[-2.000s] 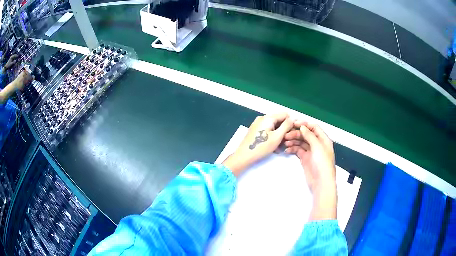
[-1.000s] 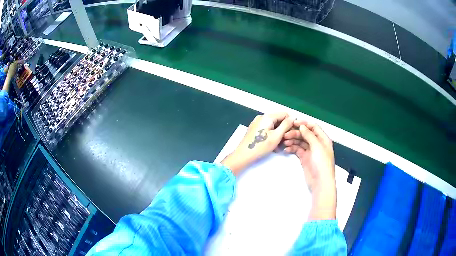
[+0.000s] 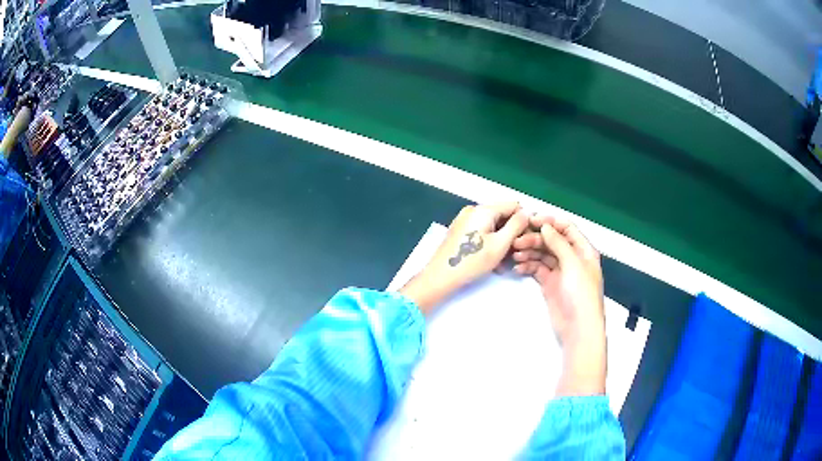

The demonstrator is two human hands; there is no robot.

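Note:
My left hand [image 3: 473,246] and my right hand [image 3: 561,268] rest at the far edge of the white work mat [image 3: 633,353], beside the belt's pale rail. Their fingertips meet, with the fingers bent. I cannot tell whether anything small is between the fingertips. A bright, overexposed white area lies between my forearms, and its details are washed out. A black tape tab [image 3: 634,318] sits on the mat's right edge. Blue release liner strips [image 3: 713,383] lie to the right of the mat.
A white plastic housing [image 3: 263,38] stands on the green belt [image 3: 505,117] at the far left. A clear tray of small round parts [image 3: 144,153] lies left on the dark bench. A crate of dark metallic parts [image 3: 86,383] is at lower left. Another person's arm [image 3: 16,131] shows at the left edge.
The white housing has moved left along the belt. The other person's hand at the left edge has shifted. My hands have stayed in nearly the same place.

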